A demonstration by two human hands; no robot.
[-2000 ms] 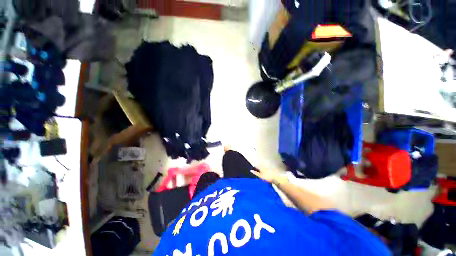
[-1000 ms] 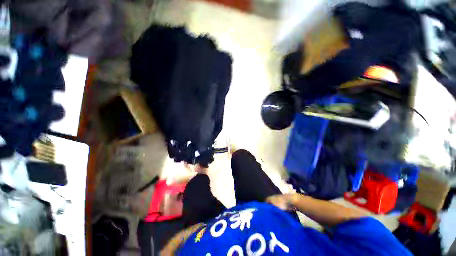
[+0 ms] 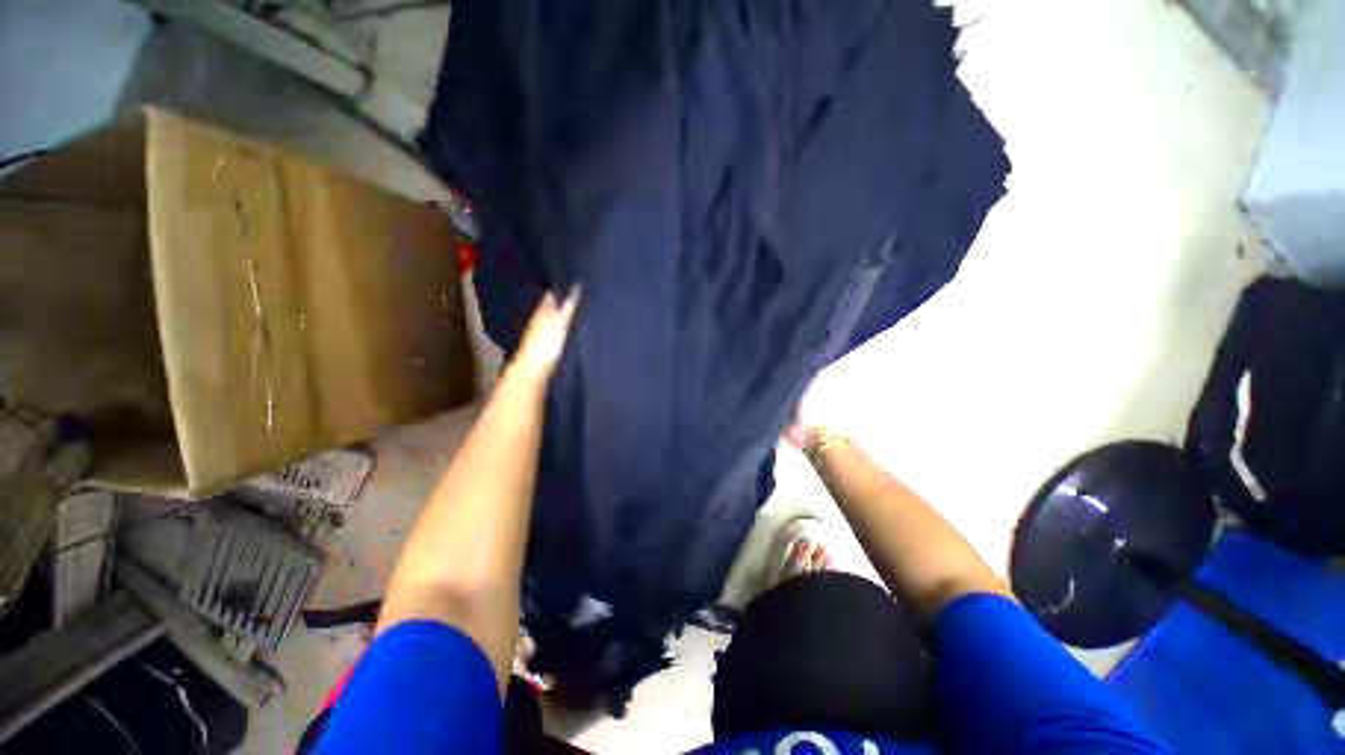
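A large dark garment bundle with ragged edges lies in front of me, running from the top of the view down to near my feet. My left hand is at the bundle's left side, its fingers on or partly under the cloth. My right hand is at the bundle's right edge, its fingers mostly hidden by the cloth. A small pale patch shows near the bundle's lower end. Whether the bundle is lifted off the floor cannot be told.
An open cardboard box stands at the left, above a metal foot pedal. A black round object and a blue crate are at the right. My foot shows below the bundle. Pale floor lies right of it.
The view has moved down close to the bundle. Both hands have come forward to its sides. The machine table at the left has left the view.
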